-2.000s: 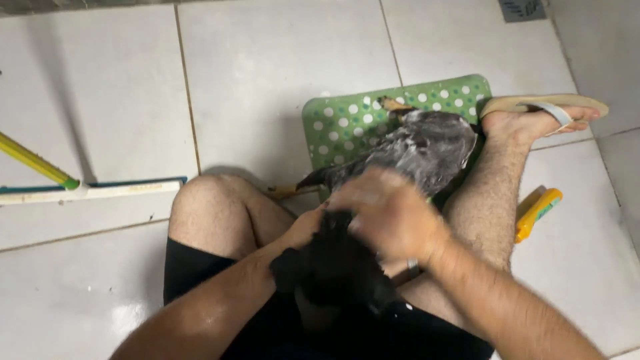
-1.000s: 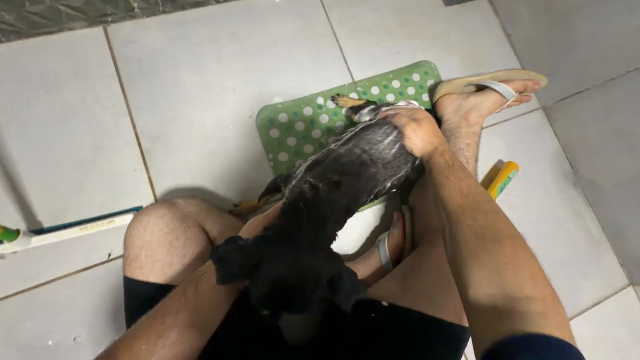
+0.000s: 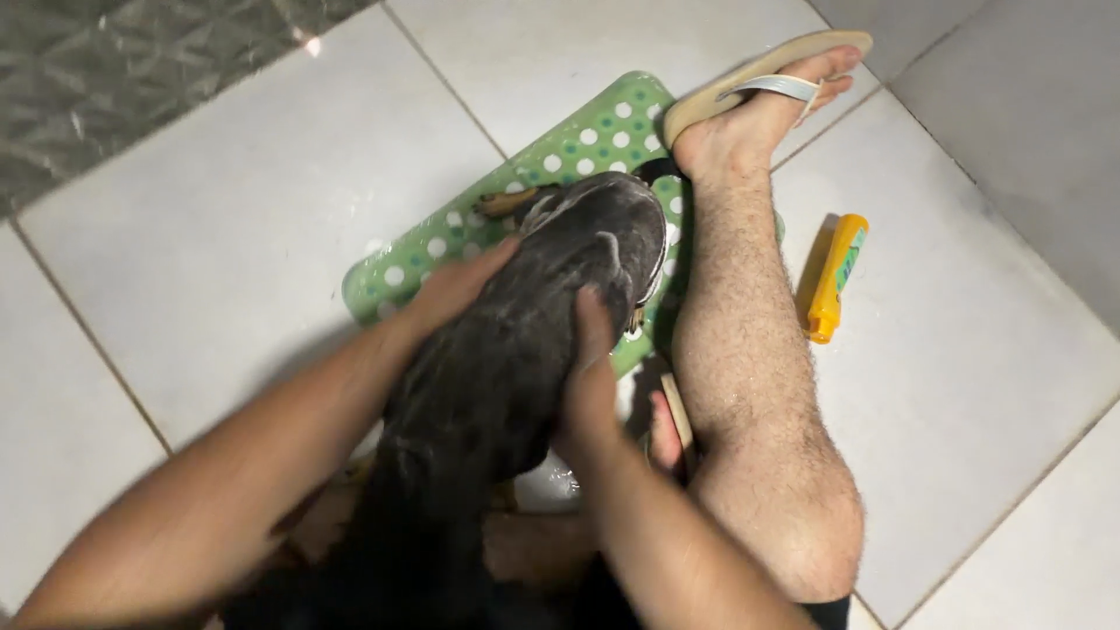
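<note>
A wet black dog point(image 3: 525, 332) with tan paws and streaks of lather on its rump lies between my legs, its hindquarters over a green polka-dot mat point(image 3: 560, 157). Against its far-left flank rests my left hand point(image 3: 464, 284), its fingertips partly hidden beside the fur. My right hand point(image 3: 591, 367) lies along the dog's other flank, thumb up on its back, the fingers mostly hidden and blurred. Neither hand is seen closed on anything. The dog's head is lost in dark shadow at the bottom of the view.
A yellow-orange plastic bottle point(image 3: 837, 278) lies on the floor tiles to the right of my bent leg point(image 3: 744, 332). My foot in a beige flip-flop point(image 3: 713, 96) touches the mat's upper right corner. A dark textured surface point(image 3: 131, 79) borders the tiles at upper left.
My right hand has moved from the dog's rump down to its flank. My left hand, by the dog's front part earlier, is now farther along its side. The view has shifted and turned.
</note>
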